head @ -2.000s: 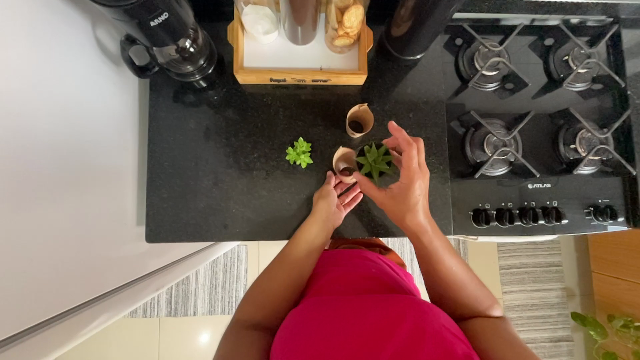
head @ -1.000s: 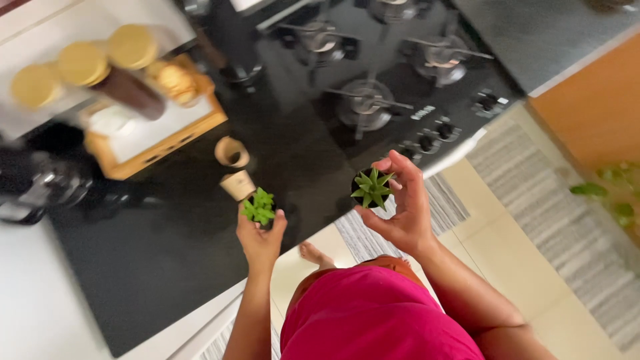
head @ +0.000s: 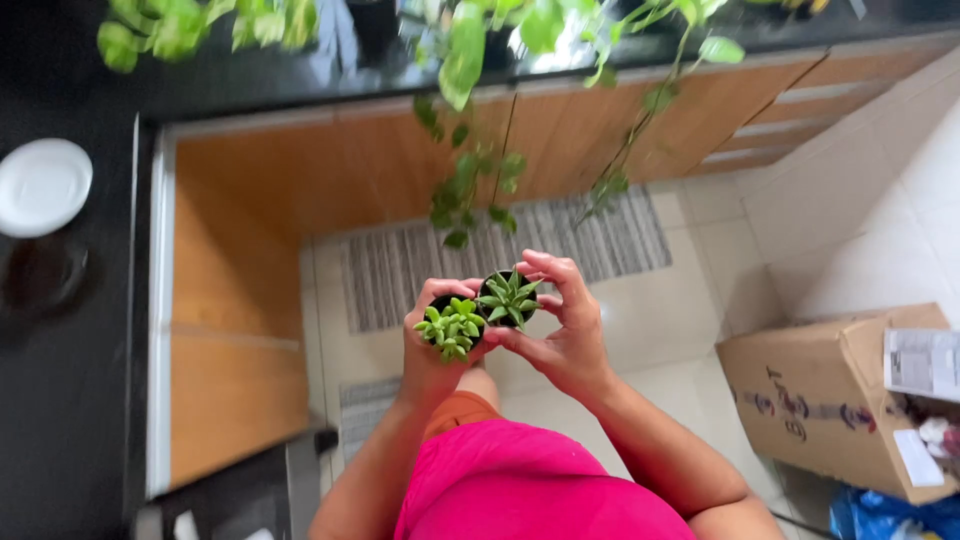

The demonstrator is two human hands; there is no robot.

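Side by side in front of my body, my two hands hold two small potted succulents. My left hand is closed around the black pot of a bright green succulent with plump leaves. Between the thumb and fingers of my right hand is the black pot of a darker succulent with pointed leaves. The two pots are touching or nearly so, and both plants stand upright. The lower parts of the pots are hidden by the leaves and my hands.
Trailing pothos plants hang over a black countertop ahead, above wooden cabinets. A white plate lies on the counter at left. Striped rugs cover part of the tiled floor. A cardboard box stands at right.
The view has swung from the stove counter to the plant-lined counter. Both succulents, held apart one second ago, are now together. Two seconds ago the bright green one stood on the stove counter.
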